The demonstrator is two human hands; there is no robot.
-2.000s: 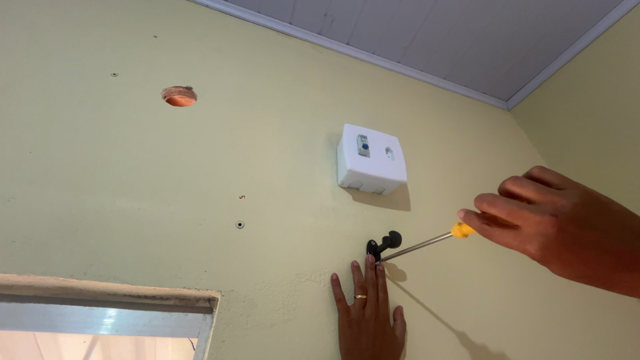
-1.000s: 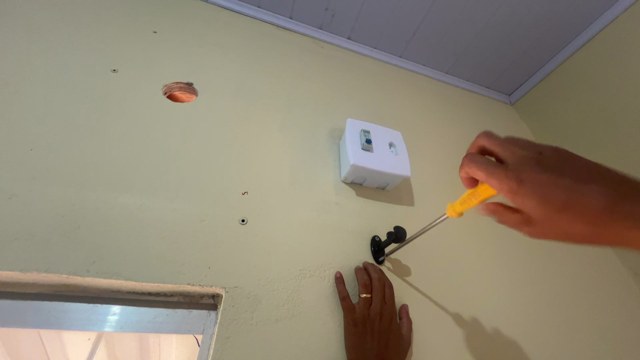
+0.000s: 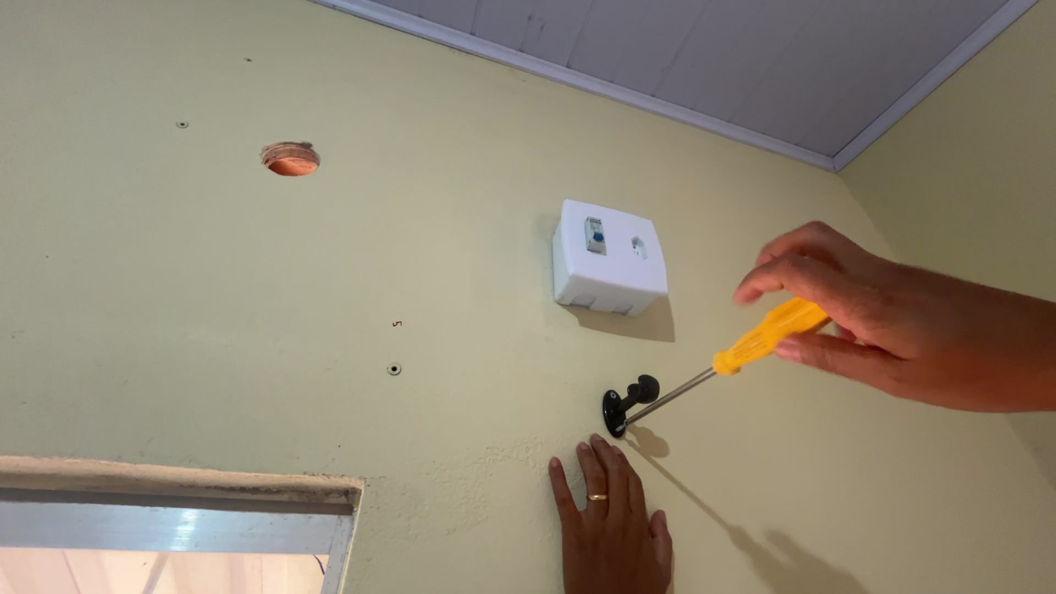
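A small black mounting bracket (image 3: 615, 412) with a round base and a knobbed arm sits against the pale green wall. My right hand (image 3: 874, 322) holds the yellow handle of a screwdriver (image 3: 771, 334), index finger lifted off it. The metal shaft slants down to the left, and its tip meets the lower edge of the bracket's base, where a screw seems to be. Just below the bracket, my left hand (image 3: 610, 520) lies flat against the wall, fingers apart and pointing up, a gold ring on one finger; it holds nothing.
Above the bracket is a white surface-mounted box (image 3: 610, 256) with a breaker and a socket. A round hole (image 3: 290, 159) and several wall plugs (image 3: 394, 369) are at the left. A metal-framed opening (image 3: 165, 524) lies lower left, a panelled ceiling (image 3: 701, 66) above.
My left hand's fingertips, at the bracket's base two seconds ago, now rest just below it. My right hand has changed its hold on the screwdriver handle, with fingers more spread; the tip stays at the base.
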